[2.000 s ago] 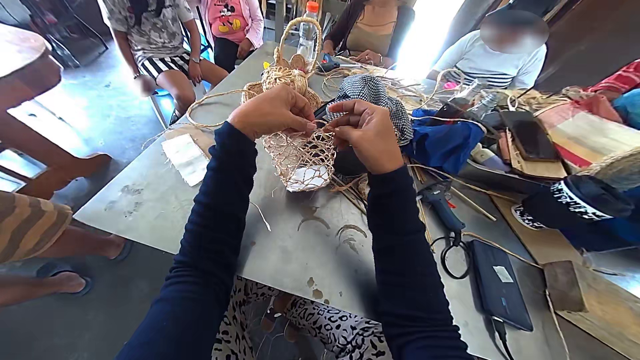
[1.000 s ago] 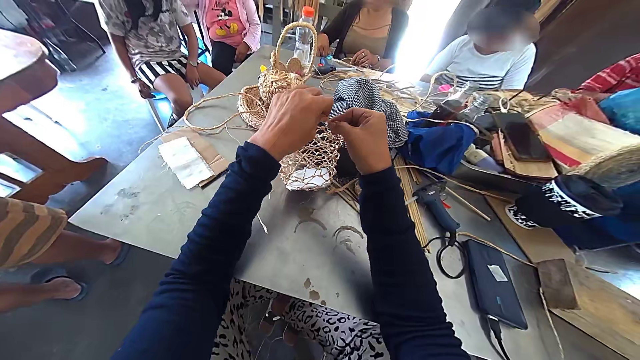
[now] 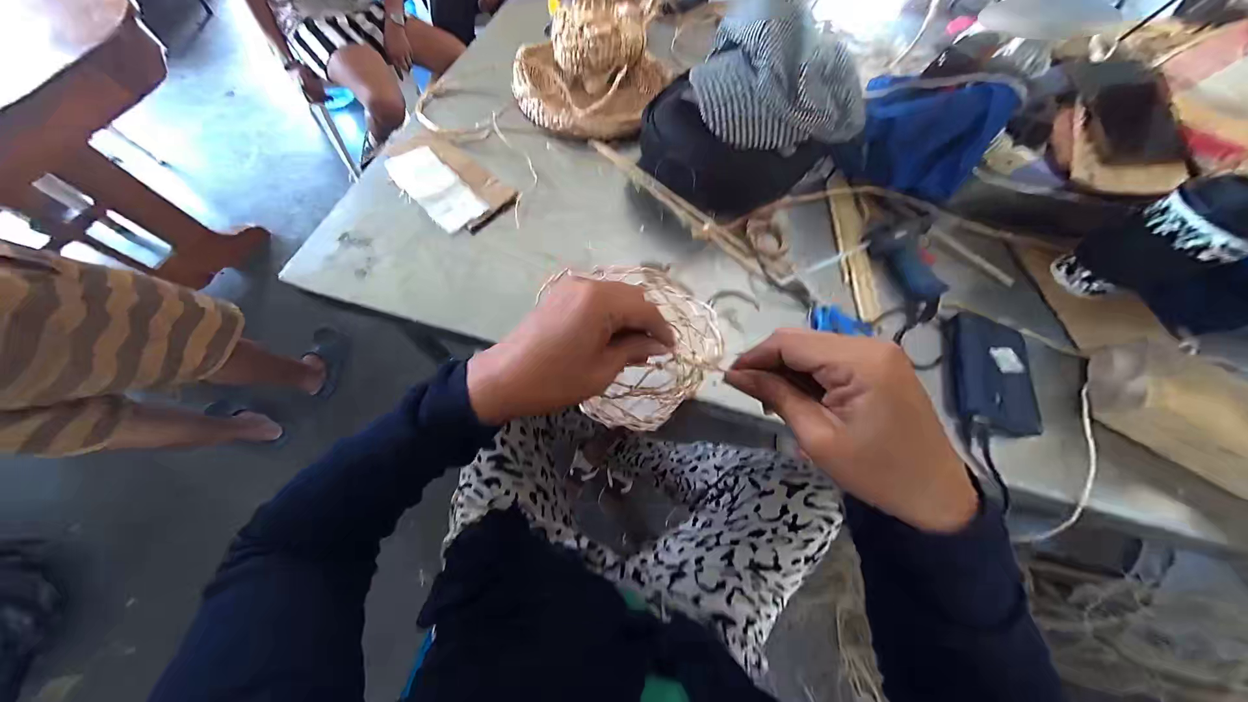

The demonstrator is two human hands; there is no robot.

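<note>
An openwork basket of knotted natural fibre cord (image 3: 697, 327) is held at the table's front edge, above my lap. My left hand (image 3: 580, 341) grips its rim, the fingers bent over the near side. To the right, my right hand (image 3: 843, 405) pinches a thin fibre strand at the basket's side between thumb and fingertips. Something pale shows through the mesh at the bottom. A woven fibre hat-shaped piece (image 3: 595, 73) stands farther back on the table.
On the metal table (image 3: 390, 244) lie a white pad on cardboard (image 3: 439, 190), a black cap (image 3: 717, 156) with checked cloth (image 3: 780, 83), a glue gun (image 3: 907, 268) and a dark power bank (image 3: 993, 375) with a cable. A person's legs (image 3: 146, 361) are at the left.
The basket has come from the middle of the table to its front edge, with both hands on it. My right hand now stands farther from the left. The view has tipped down.
</note>
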